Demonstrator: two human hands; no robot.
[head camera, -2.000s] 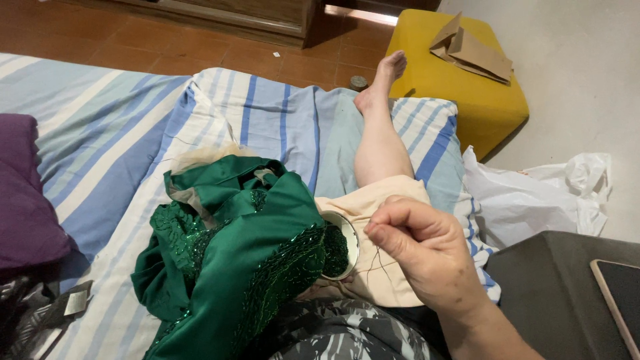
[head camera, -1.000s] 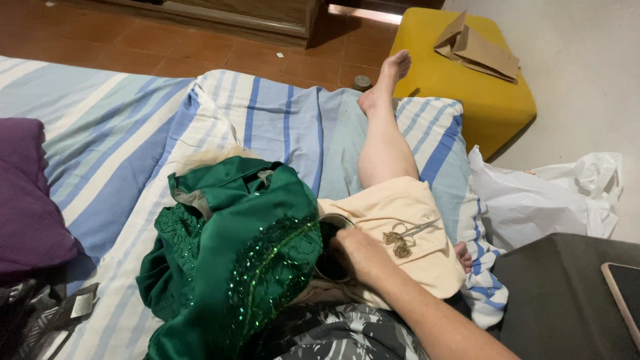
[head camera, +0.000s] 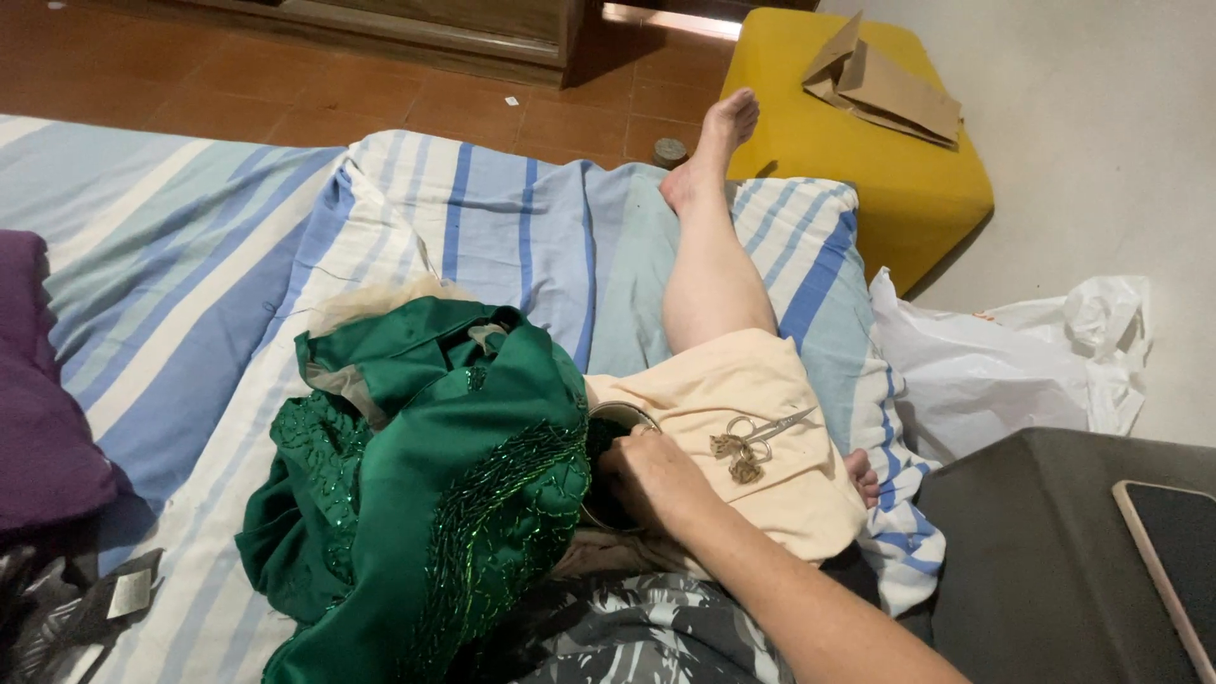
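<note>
My right hand (head camera: 651, 475) reaches into a round metal-rimmed container (head camera: 624, 411) on my lap; its fingertips are hidden inside, so what they hold cannot be seen. Against the container's left side lies a green satin garment (head camera: 408, 484) with beaded embroidery. My left hand is not visible. Small scissors (head camera: 779, 427) with a tan tassel-like piece (head camera: 744, 464) at their handles rest on a cream cloth (head camera: 712, 380) over my leg, right of the container.
A striped sheet (head camera: 475, 228) lies under my outstretched leg. A yellow ottoman (head camera: 855, 171) bears a folded brown paper bag (head camera: 898, 95). To the right are a white plastic bag (head camera: 997, 361) and a phone (head camera: 1178, 551) on a dark grey surface (head camera: 1026, 541); purple fabric (head camera: 47, 399) is at left.
My right hand, raised above the cream cloth two seconds ago, has moved down and left into the container. The scissors it was covering now show on the cloth.
</note>
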